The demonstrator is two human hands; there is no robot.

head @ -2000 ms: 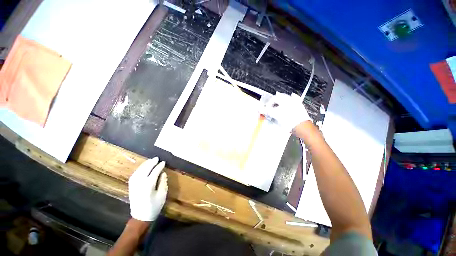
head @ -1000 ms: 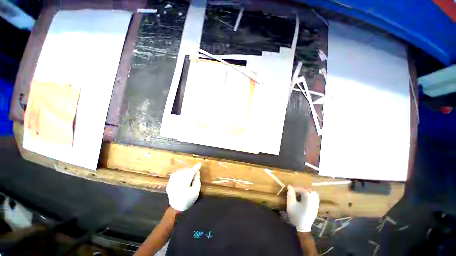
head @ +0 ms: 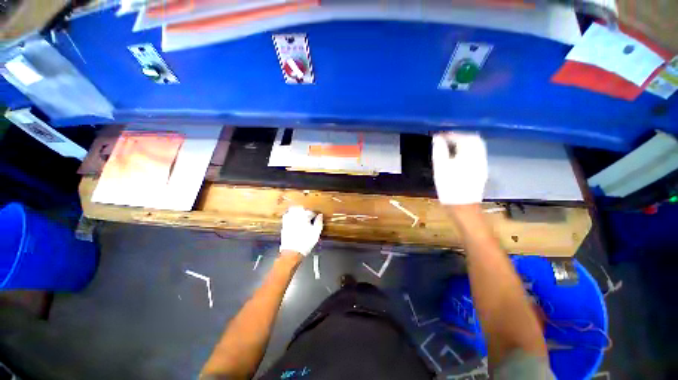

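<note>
The white sheet (head: 383,152) lies on the black cutting pad (head: 249,159) at the bed's centre, partly hidden by the press beam. An orange patch (head: 334,151) shows on it, and a thin tan edge shows along its front. My left hand (head: 301,231), in a white glove, is at the wooden ledge, fingers loosely bent and apart, with nothing seen in it. My right hand (head: 459,169), also gloved, is raised right of the white sheet, below the beam. It is blurred, and its fingertips are unclear.
The blue press beam (head: 372,89) spans the back, with knobs on it and loose sheets on top. A white sheet with an orange piece (head: 145,159) lies left; white sheets (head: 528,171) lie right. Offcuts lie on the ledge (head: 245,205) and floor. Blue bins (head: 44,249) stand at both sides.
The view has tilted up to the press front. The beam now covers the back of the bed. My right hand has risen from the ledge towards the beam; my left hand stays by the ledge.
</note>
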